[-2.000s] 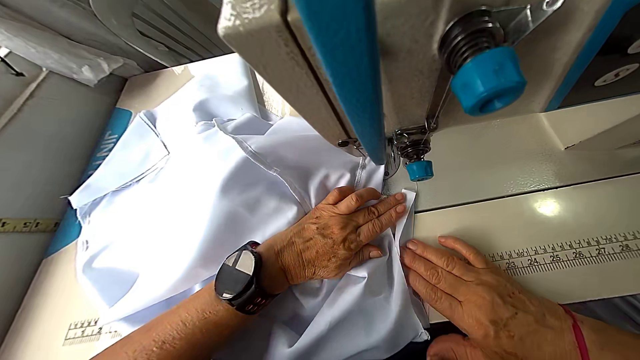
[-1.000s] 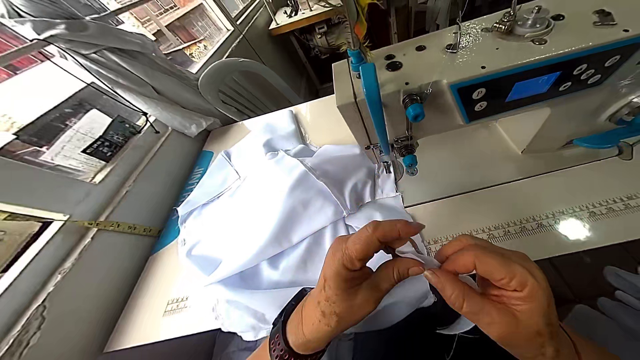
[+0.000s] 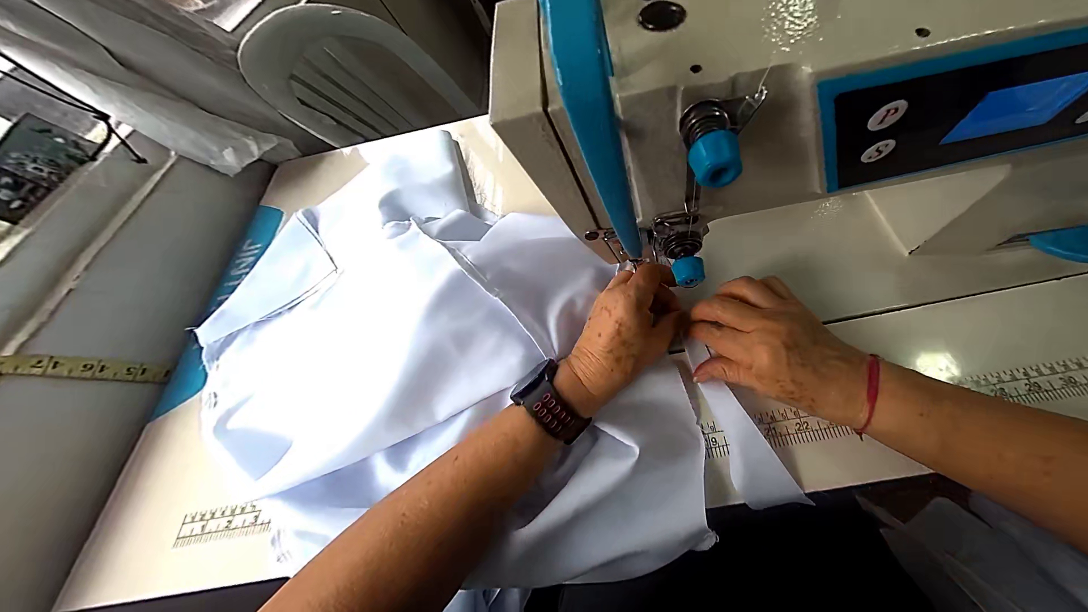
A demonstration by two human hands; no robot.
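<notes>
White fabric lies in loose folds over the bed of a sewing machine, reaching in under its needle area. My left hand, with a dark watch on the wrist, pinches the cloth close in front of the presser foot; the fingertips are partly hidden by the machine head. Just to the right, my right hand grips the upper end of a narrow white fabric strip between thumb and fingers. The strip hangs down toward the table's front edge, a little apart from the large piece.
A blue lever and blue tension knob project from the machine head. A control panel is at right. Ruler scales mark the table. A yellow tape measure lies along the left ledge; a plastic chair stands behind.
Both hands have moved from the front part of the cloth up to the needle area. The strip's lower part now hangs separate from the large piece. The view has shifted closer.
</notes>
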